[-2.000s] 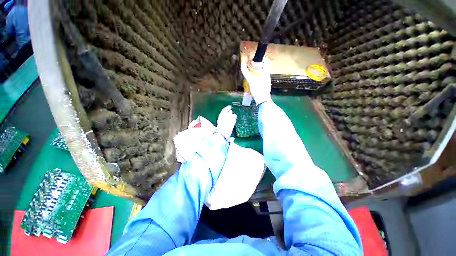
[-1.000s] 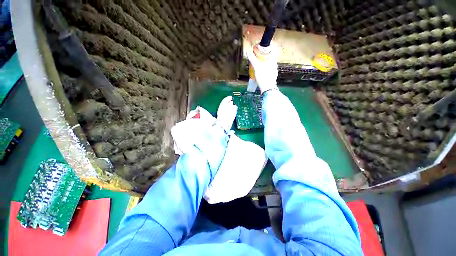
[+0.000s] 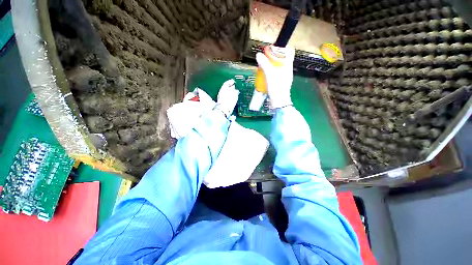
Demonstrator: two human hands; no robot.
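Observation:
A green circuit board [image 3: 246, 98] lies on the green mat [image 3: 305, 116] of the foam-lined booth. My right hand [image 3: 278, 75], in a white glove, is closed around the yellow-orange grip of the air gun [image 3: 260, 83]. Its pale flat tip is over the board, and a dark tube rises from the grip. My left hand [image 3: 227, 96], in a white glove, is at the board's left edge; whether it grips the board cannot be told. A crumpled white cloth [image 3: 240, 152] lies under and beside my left forearm.
A tan-metal box [image 3: 300, 28] with a yellow sticker stands at the back. Bumpy foam walls [image 3: 388, 98] surround the booth. Outside left, another board [image 3: 39, 178] rests on a red sheet [image 3: 77, 215]. A second red sheet [image 3: 357, 222] shows at lower right.
The view has shifted, so the booth floor sits higher. My right hand has brought the tip from the board's far edge to over its near part. My left hand stays beside the board.

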